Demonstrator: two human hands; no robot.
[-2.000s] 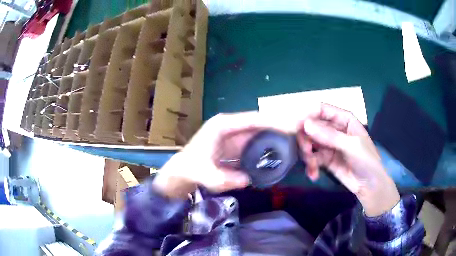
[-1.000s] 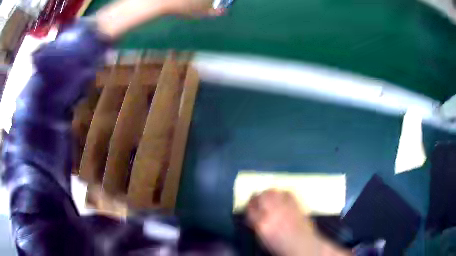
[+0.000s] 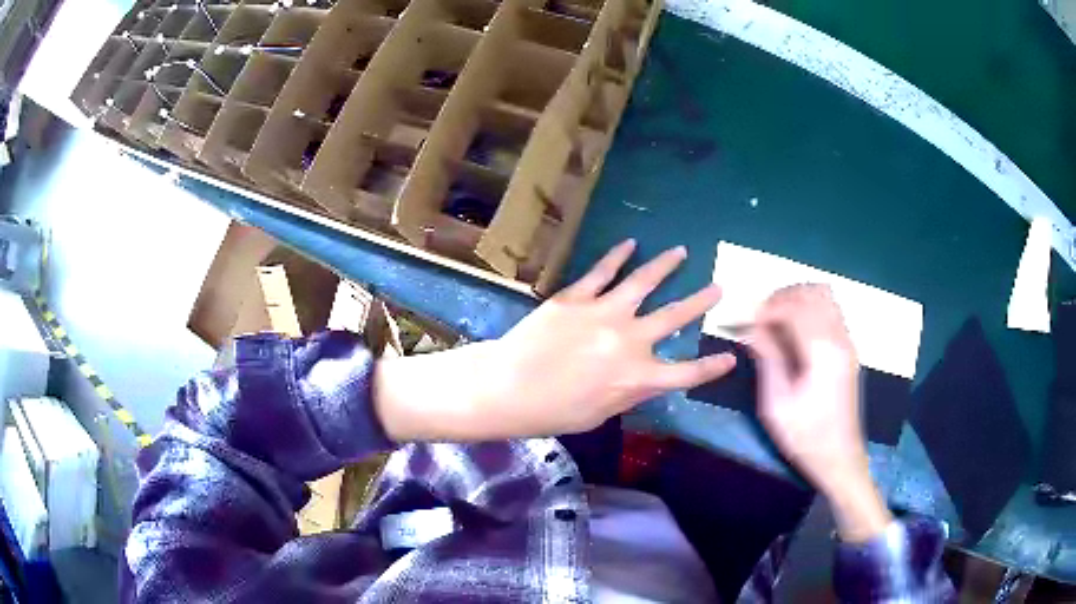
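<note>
A white sheet (image 3: 879, 327) lies on the green bench top, with a black sheet (image 3: 885, 405) showing below its lower edge. My left hand (image 3: 578, 354) is open and empty, palm down, fingers spread, with its fingertips at the left ends of both sheets. My right hand (image 3: 805, 383) is over the sheets, its fingertips pinched together at the left part of the white sheet. A thin small piece (image 3: 734, 329) sticks out from these fingertips; I cannot tell whether it is loose or part of a sheet. No speaker is in either hand.
A brown divider tray (image 3: 519, 224) is at upper left, with dark parts and pale wires in some cells. A dark diamond-shaped sheet (image 3: 970, 431) and a narrow white piece (image 3: 1032, 277) lie to the right. An open carton (image 3: 236, 283) is below the bench edge.
The speaker held in my left hand two seconds ago is gone from it. My left arm, reaching to the far left a second ago, is back beside the white sheet, fingers spread.
</note>
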